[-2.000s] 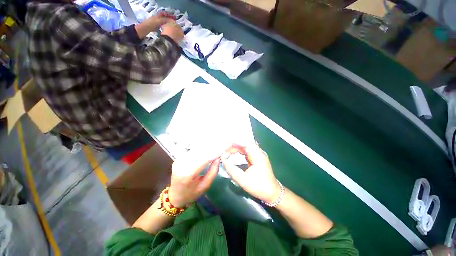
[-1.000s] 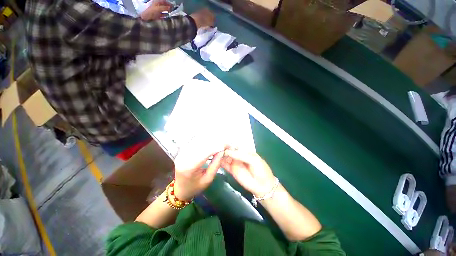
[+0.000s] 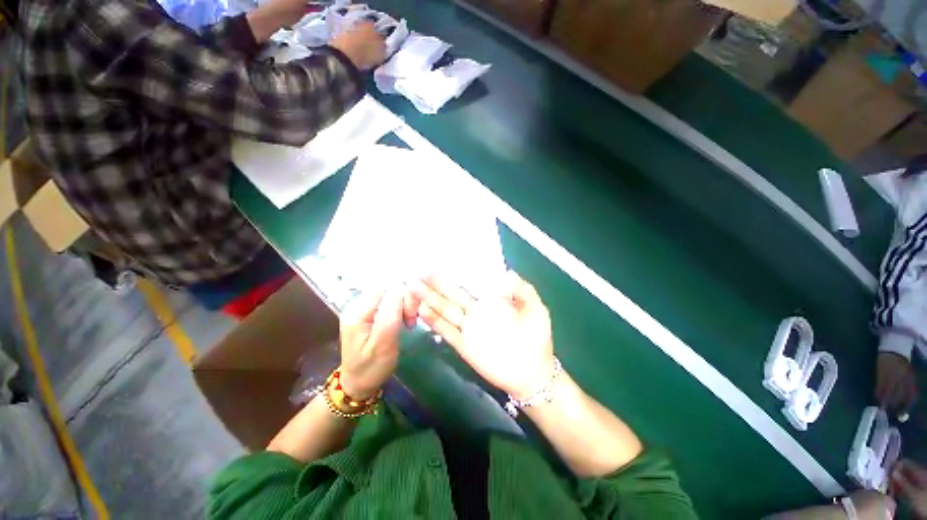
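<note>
A stack of bright white wrapping sheets [image 3: 417, 208] lies on the green bench in front of me, overexposed so its layers do not show. My left hand [image 3: 372, 340] is at the stack's near edge, with thumb and fingers close together. My right hand [image 3: 498, 330] is beside it, palm turned up and fingers spread toward the left fingertips. The fingertips of both hands nearly meet at the near edge. Glare hides whether a sheet is between them. White loop-shaped plastic units [image 3: 789, 358] lie to the right on the belt.
A plaid-shirted person [image 3: 152, 132] stands at the left, hands on wrapped white packets [image 3: 427, 73]. A flat white sheet [image 3: 305, 163] lies beside that person. A striped sleeve [image 3: 903, 274] and another hand are at the right edge. Cardboard cartons [image 3: 266, 361] stand below the bench and across the line.
My hands have shifted slightly left, and my right hand has opened out more. The plastic units have moved left and up in the picture. A striped-sleeved person has come further into view.
</note>
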